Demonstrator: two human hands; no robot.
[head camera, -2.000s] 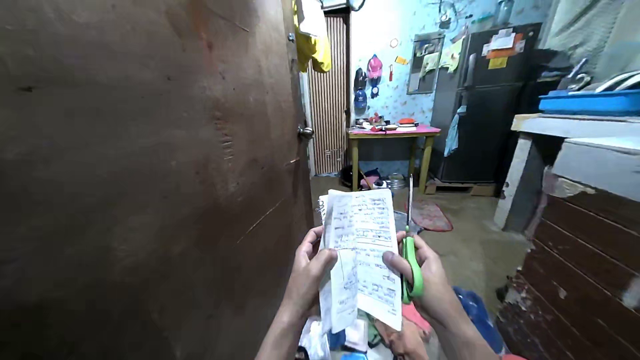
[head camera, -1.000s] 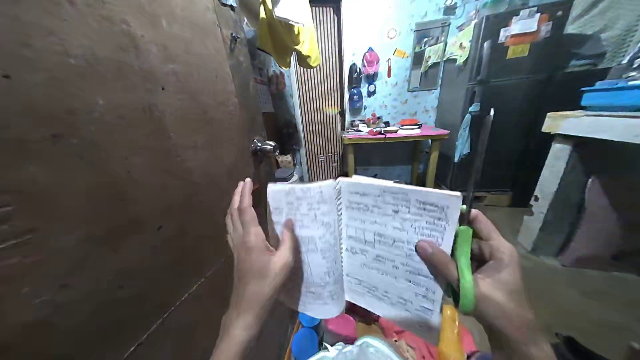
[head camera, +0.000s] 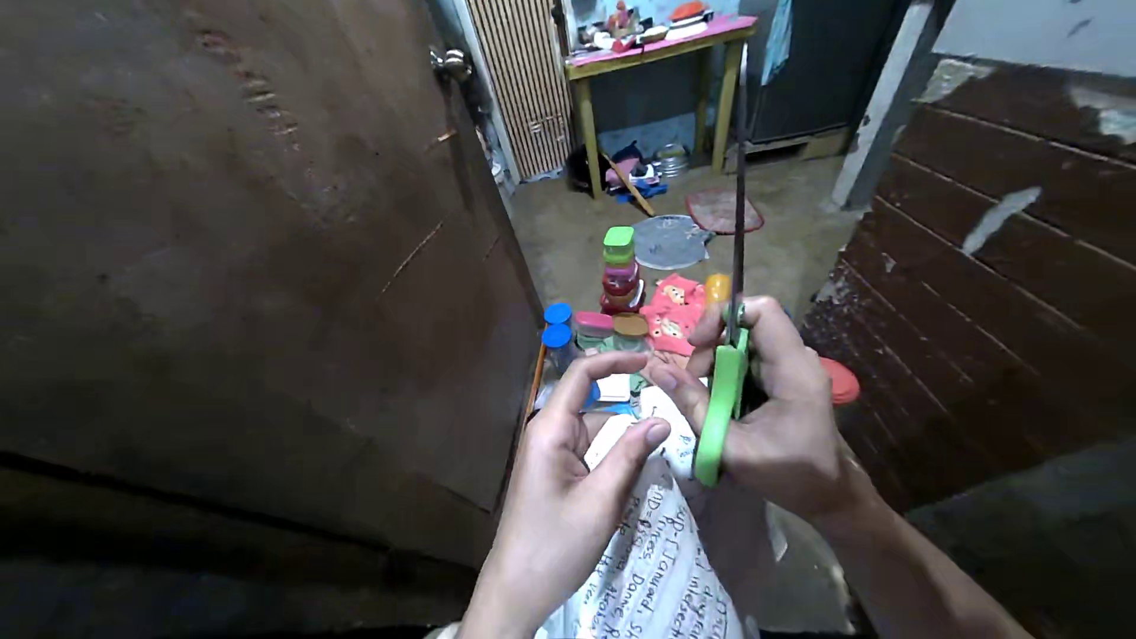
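Handwritten paper pages (head camera: 661, 568) hang below my hands, curled at the top; the rest of the notebook is hard to make out. My left hand (head camera: 590, 461) is at their upper edge, thumb and forefinger apart at the tips, with paper between the thumb and the other fingers. My right hand (head camera: 781, 408) holds green-handled scissors (head camera: 726, 390), the long blades pointing up and away. Its thumb and fingertips are close to the left fingertips at the top of the paper. How firmly each hand grips the paper is partly hidden.
A brown door (head camera: 266, 266) stands at the left, a brown plank panel (head camera: 994, 284) at the right. Beyond my hands, blue-lidded containers (head camera: 557, 337), stacked jars (head camera: 619, 275) and pink patterned cloth (head camera: 674, 315) lie low. Farther off are floor mats (head camera: 670, 241) and a pink-topped table (head camera: 666, 44).
The notebook, spread open between my hands a second ago, is now lower, its pages curled. My hands have come together at the paper's top. The view has tilted down.
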